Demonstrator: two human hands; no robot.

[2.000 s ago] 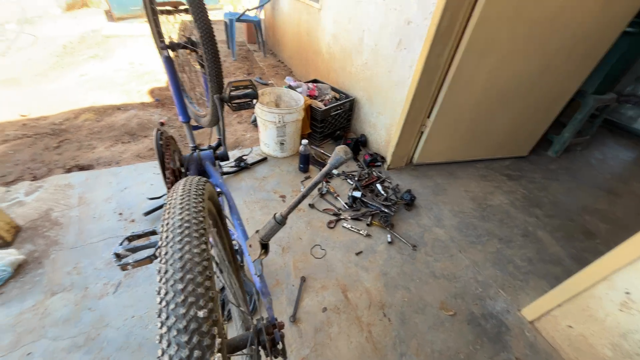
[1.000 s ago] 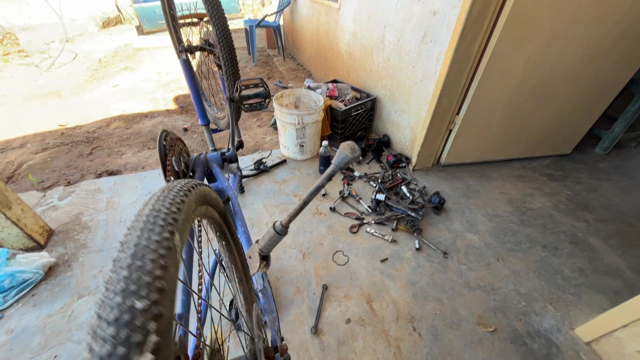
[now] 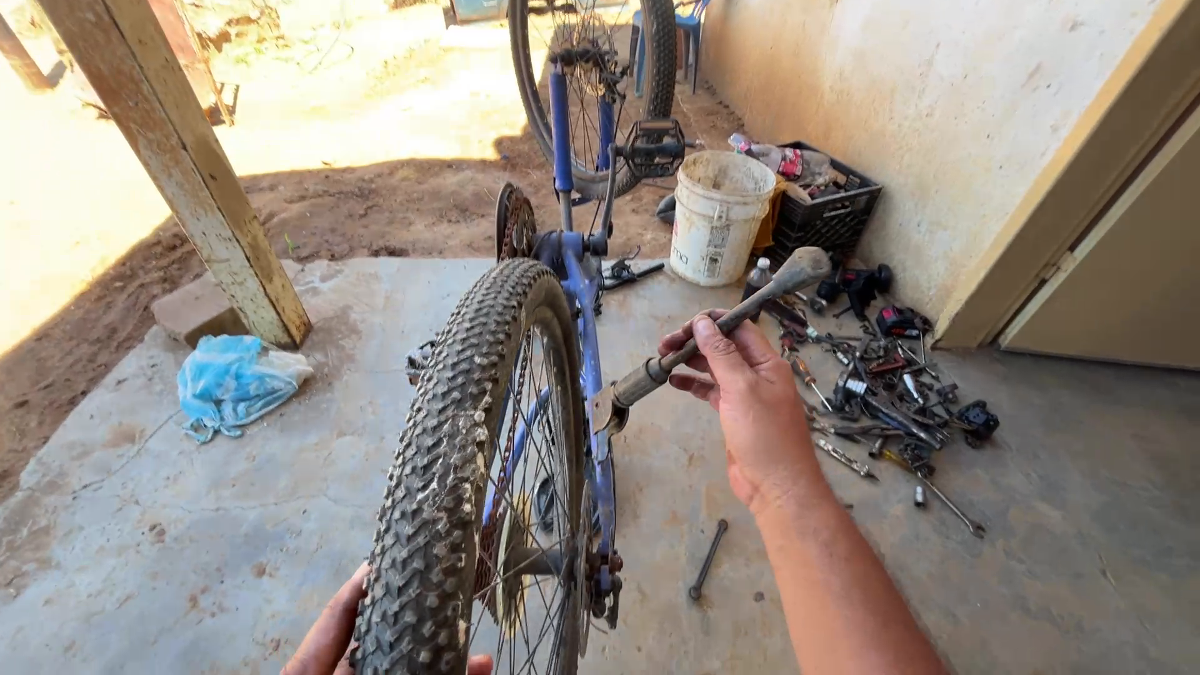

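A blue bicycle frame (image 3: 583,319) stands upside down with its wheels up. My left hand (image 3: 333,628) holds the knobby tyre (image 3: 441,450) of the nearer wheel at its lower part, fingers partly hidden behind it. My right hand (image 3: 741,394) grips the bare metal seatpost (image 3: 682,356), a shaft with a rounded, worn end, which slants up and right from the bicycle frame. Farther off are the chainring (image 3: 516,223), a pedal (image 3: 653,148) and the other wheel (image 3: 664,56). On the floor to the right of the bicycle lies a wrench (image 3: 708,560).
A heap of tools and parts (image 3: 891,384) lies on the concrete at right. Behind it are a dirty white bucket (image 3: 720,220), a dark bottle (image 3: 757,277) and a black crate (image 3: 830,220) against the wall. At left stand a wooden post (image 3: 187,178) and a blue plastic bag (image 3: 230,384).
Both hands have come into view, the left on the nearer tyre and the right around the slanting shaft. The view has swung left, showing more of the post and plastic bag.
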